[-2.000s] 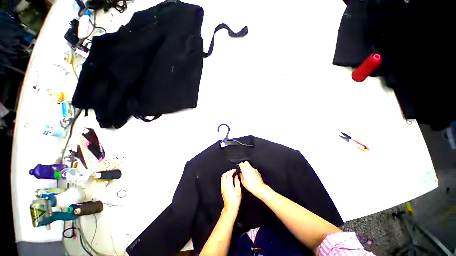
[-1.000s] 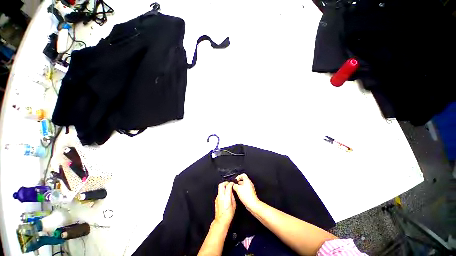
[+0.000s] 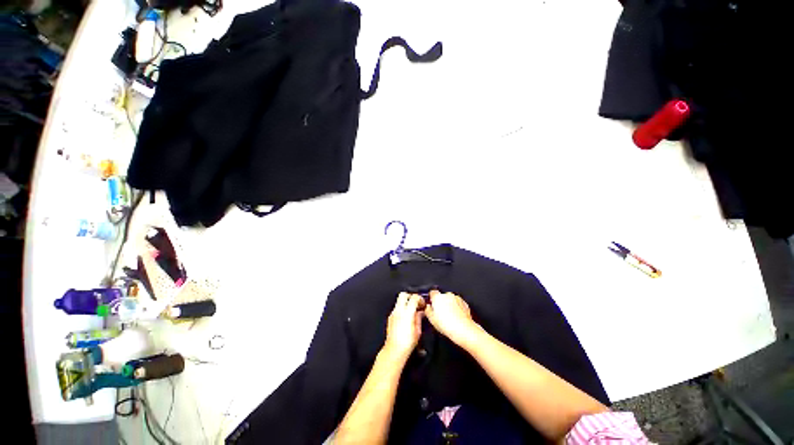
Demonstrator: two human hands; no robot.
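A black jacket (image 3: 514, 322) lies on the white table in front of me, its neck away from me. A dark clothes hanger (image 3: 396, 235) is in its neck with the hook sticking out. My left hand (image 3: 406, 323) and my right hand (image 3: 450, 316) are close together at the top of the front opening, both gripping the jacket's front edge. The fingertips hide what exactly they pinch. Buttons (image 3: 424, 403) show in a row below my hands.
Orange-and-dark thread snips (image 3: 635, 259) lie right of the jacket. A red thread cone (image 3: 661, 124) is beside a black garment pile (image 3: 740, 96). A second black garment (image 3: 252, 113) with a strap lies far left. Thread cones (image 3: 159, 367) and a tool basket (image 3: 196, 291) are at left.
The view has shifted, so the things on the table sit differently in the picture. My hands stay at the jacket's upper front; the right hand looks slightly more spread over the cloth, and buttons show below.
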